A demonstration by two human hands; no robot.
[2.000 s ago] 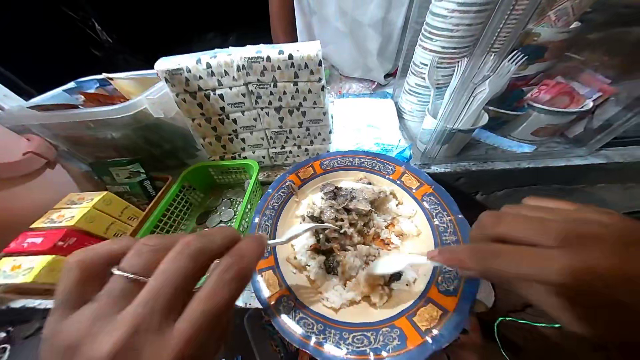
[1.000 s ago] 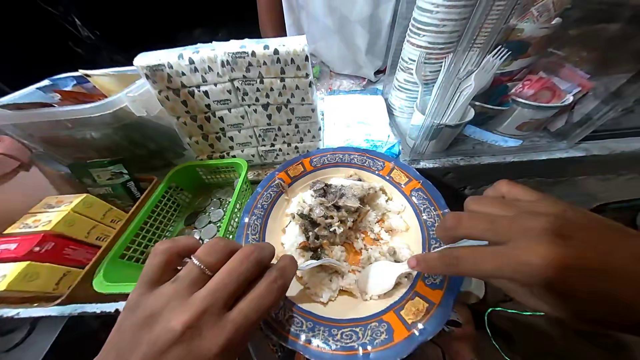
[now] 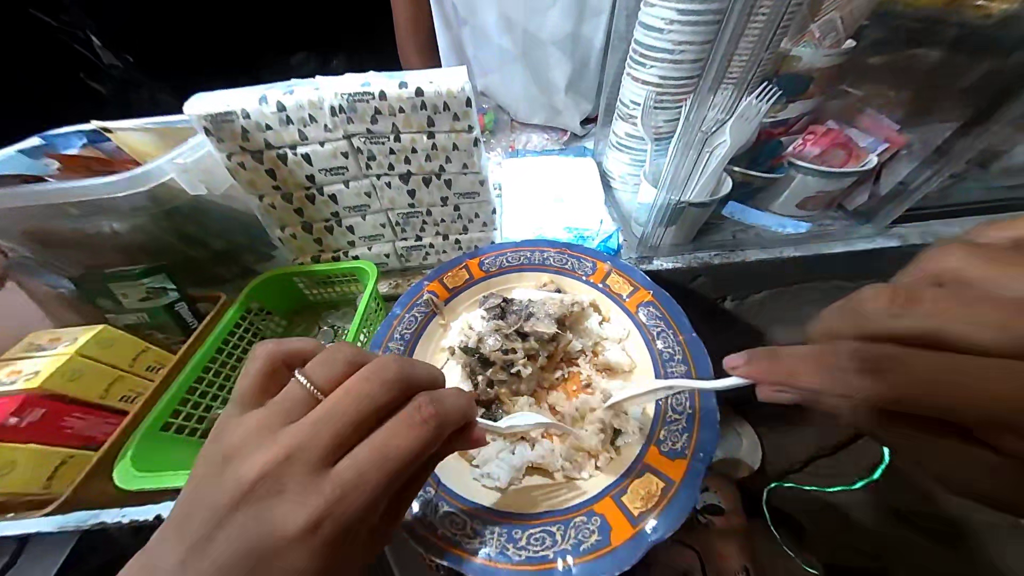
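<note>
A round plate point(image 3: 676, 472) with a blue and orange patterned rim holds white rice point(image 3: 504, 464) topped with a greyish, saucy food point(image 3: 520, 328). My left hand point(image 3: 344, 440), a ring on one finger, grips a white plastic utensil point(image 3: 524, 422) over the plate's left part; its tip touches the rice. From the right, my right hand point(image 3: 904, 344), partly blurred, holds a white plastic spoon point(image 3: 672, 387) by the handle end, with its bowl in the rice. The two utensil heads are close together but apart. What supports the plate is hidden.
Behind the plate stand wrapped tissue packs point(image 3: 352, 176) and a white packet point(image 3: 552, 196). Left are a green plastic basket point(image 3: 240, 352) with coins and small yellow boxes point(image 3: 80, 360). At the right, stacked cups point(image 3: 668, 72) and plastic forks point(image 3: 728, 144) stand by a clear case.
My left hand has moved toward the plate's middle since the first frame. My right hand has drawn back to the right from one second ago, its spoon now farther up and right on the rice.
</note>
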